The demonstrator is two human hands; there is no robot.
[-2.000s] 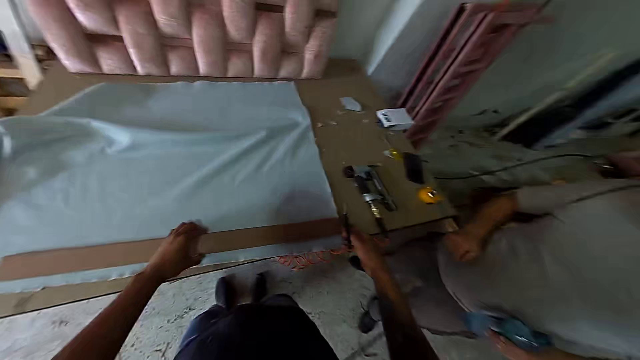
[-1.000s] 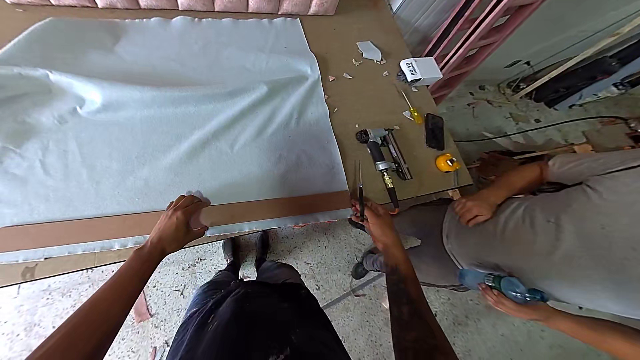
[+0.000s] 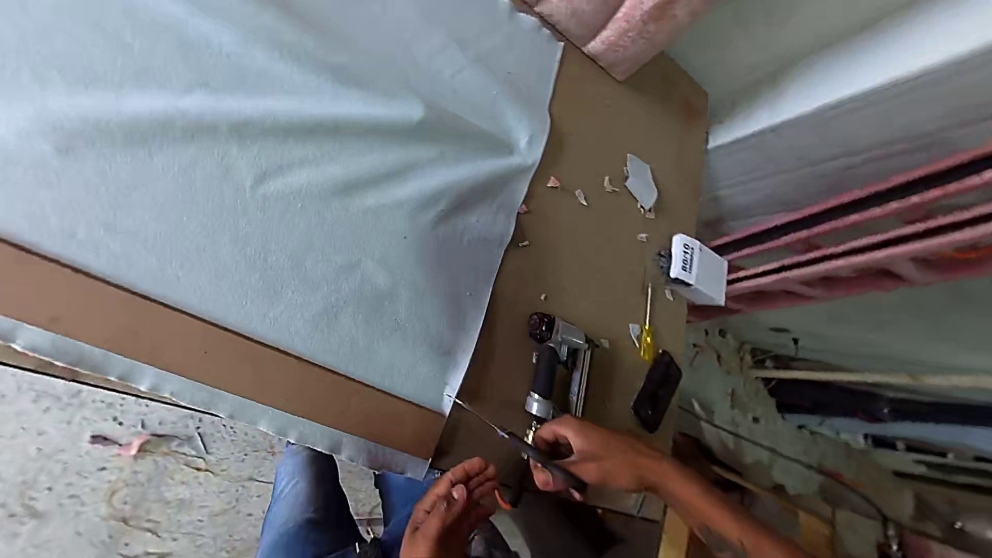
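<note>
My right hand (image 3: 577, 453) holds a pair of scissors (image 3: 535, 453) by the dark handles, with the blades pointing up and left toward the corner of the fabric. Beside it, at the table's front edge, my left hand (image 3: 453, 504) has its fingers slightly curled and holds nothing that I can see. Pale grey-blue fabric (image 3: 310, 194) spreads over the left of the table, creased near its right edge. Along its front part lies a flat brown strip (image 3: 217, 349), with a margin of fabric showing below it. A pneumatic stapler (image 3: 554, 364) lies just beyond my right hand.
On the brown tabletop (image 3: 597, 256) are a yellow-handled screwdriver (image 3: 646, 341), a black phone (image 3: 656, 391), a white box (image 3: 697, 270) and scraps (image 3: 641, 182). Pink tufted upholstery (image 3: 620, 31) stands at the back. A pink frame (image 3: 852, 248) leans at the right.
My left hand has left the brown strip and come over near my right hand. The scissors remain in my right hand. The view has turned, and the other person is no longer plainly seen.
</note>
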